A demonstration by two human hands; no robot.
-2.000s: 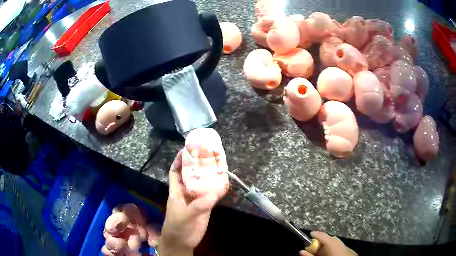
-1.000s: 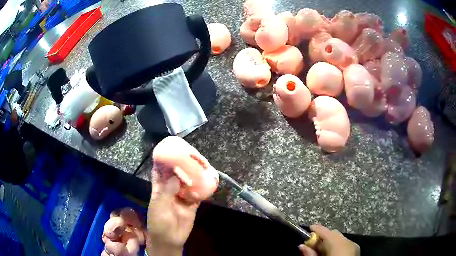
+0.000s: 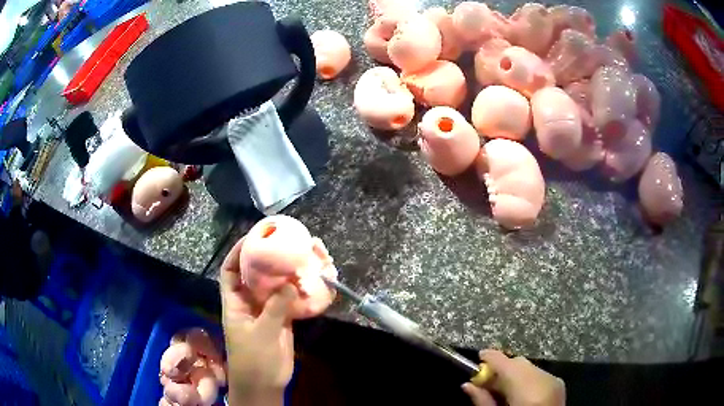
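Observation:
My left hand [image 3: 258, 341] holds a pink doll head [image 3: 276, 250] above the table's front edge. A round orange-red hole shows at its top, and its lumpy moulded side faces right. My right hand [image 3: 516, 384] holds the short yellowish wooden handle of a long metal hand tool [image 3: 397, 323]. The tool's narrow tip meets the lumpy right side of the head; whether it is inside cannot be told.
A pile of pink doll heads [image 3: 502, 112] lies on the speckled grey table [image 3: 444, 262]. A black drum-shaped fan [image 3: 210, 75] with a grey cloth [image 3: 270, 158] stands left. A separate head [image 3: 156, 194], red trays [image 3: 107, 59] and a blue bin of heads [image 3: 190, 369] also show.
The held head has been turned over in my left hand, so a round hole now shows on top. The tool still touches its right side. The whole view has shifted slightly.

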